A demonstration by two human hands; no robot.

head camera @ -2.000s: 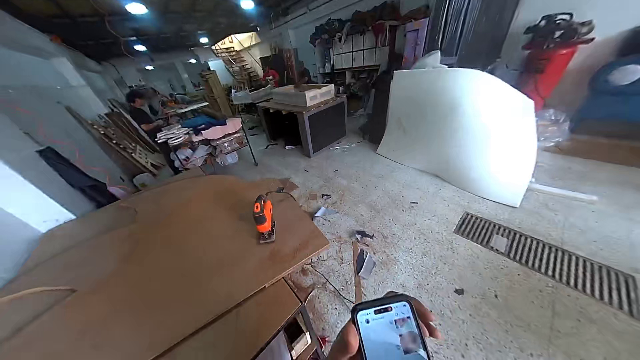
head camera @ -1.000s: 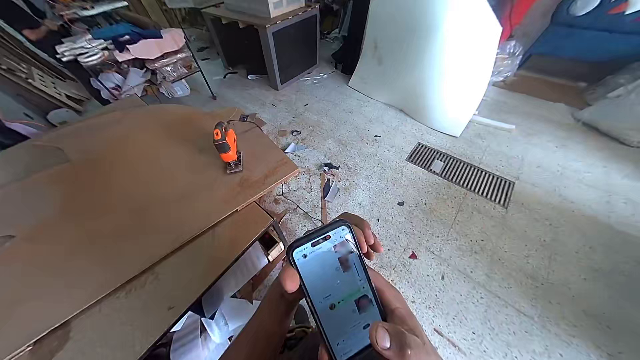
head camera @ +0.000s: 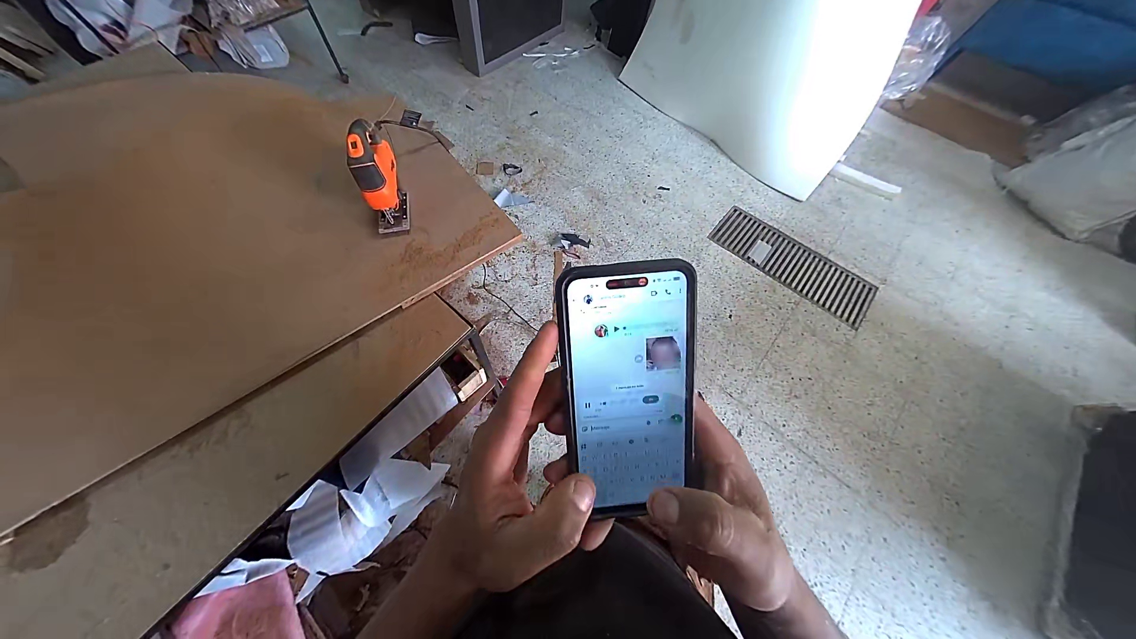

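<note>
A smartphone in a dark case is held upright between both hands, its lit screen showing a chat with a keyboard below. My left hand grips its left edge, thumb near the lower left corner and index finger raised along the side. My right hand holds the right edge, with the thumb at the lower right corner. To the upper left, an orange and black jigsaw stands on a brown wood-based sheet, near its right end. Sawdust lies beside the tool, and a cable runs behind it.
Under the sheet is a worktable with crumpled white paper and a pink piece below. A metal floor grate lies to the right. Behind it stands a large curved white sheet. Offcuts litter the speckled floor.
Both hands now hold the phone upright near the view's middle; two seconds ago it was low at the bottom edge. The keyboard now shows on its screen. The view has tilted down.
</note>
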